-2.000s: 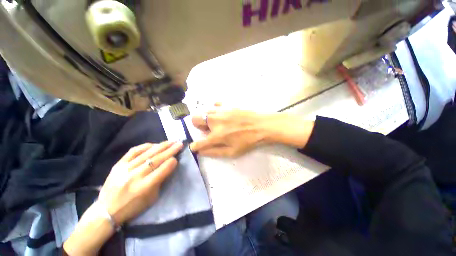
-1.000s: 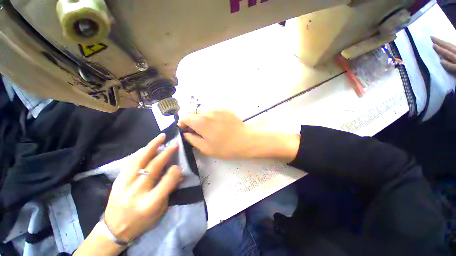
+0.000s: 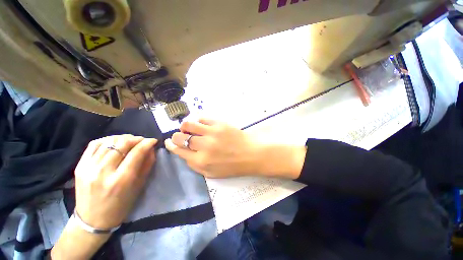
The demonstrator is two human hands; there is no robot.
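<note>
A light grey fabric piece (image 3: 175,183) with a black crossbar lies over the near left edge of the machine table. Black garment cloth (image 3: 45,137) fills the left side. My left hand (image 3: 114,175) pinches the dark top edge of the grey piece between thumb and fingertips. My right hand (image 3: 218,150), with a ring, has its fingertips on the same edge, close beside my left. Both are just in front of the brassy ribbed knob (image 3: 176,110) by the presser foot area. The needle cannot be made out.
The cream sewing machine (image 3: 228,25) spans the top. A red-handled tool (image 3: 359,86) and a clear plastic bag (image 3: 381,73) lie right of its arm. Grey-white pieces with black stripes (image 3: 439,76) hang at the table's right end.
My left hand has drawn left and its spread fingers have closed to a pinch. My right hand has come slightly nearer me. The grey piece lies flatter. Another person's hand at far right has moved.
</note>
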